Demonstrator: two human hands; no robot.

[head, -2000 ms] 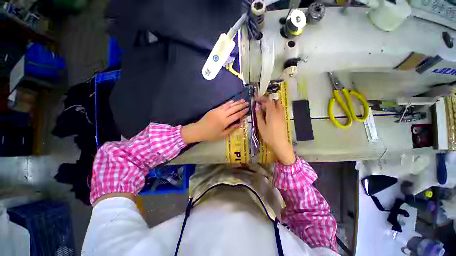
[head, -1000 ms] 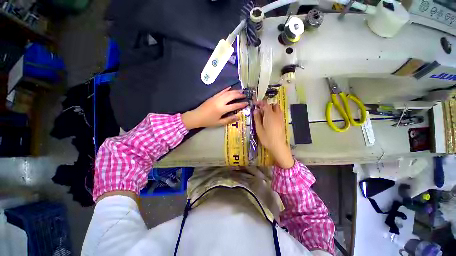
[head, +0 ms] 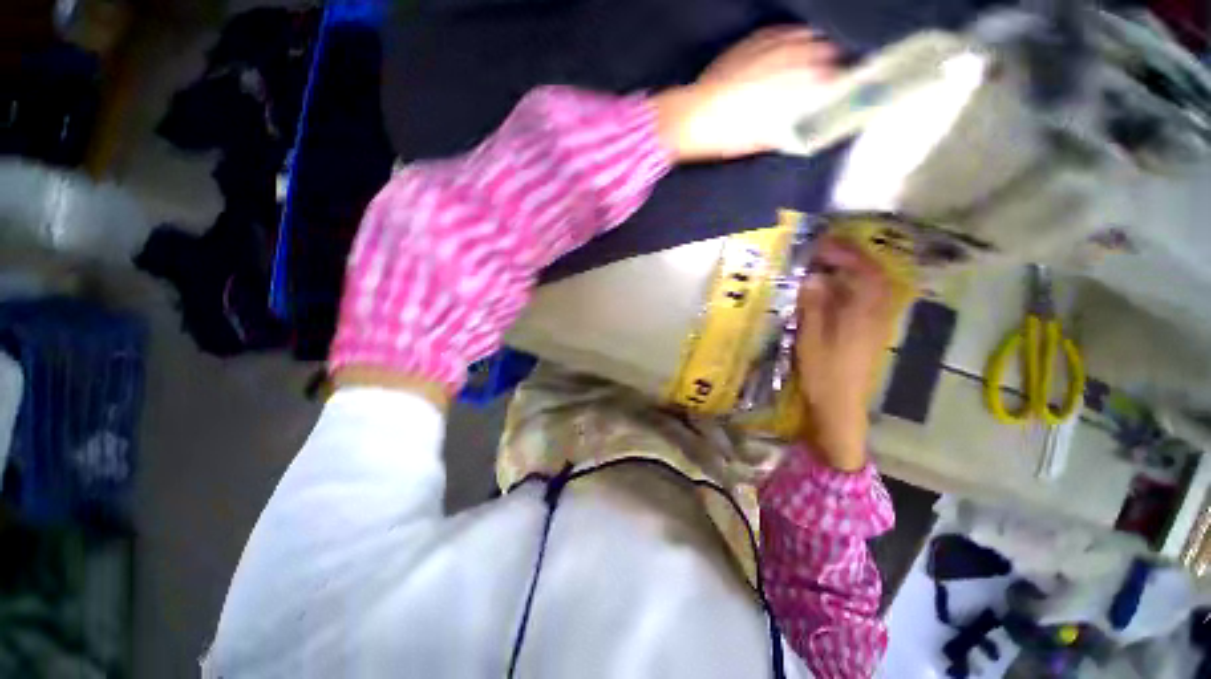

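Note:
The picture is blurred. A dark fabric panel lies on the machine table left of the needle area. My left hand is stretched forward over the dark cloth, its fingertips near the white machine lamp; whether it grips cloth cannot be told. My right hand is at the needle area, on the right-hand yellow tape beside the metal needle plate. Its fingers are bent and blurred, and I cannot tell if they hold anything. The left yellow tape lies uncovered.
Yellow-handled scissors lie on the table right of a dark rectangular pad. A blue crate rim and a black fabric heap are at the left. A white surface with dark pieces is at the lower right.
The view has turned and shifted. My left hand has moved from beside the needle area forward over the cloth, near the lamp. My right hand remains by the needle area.

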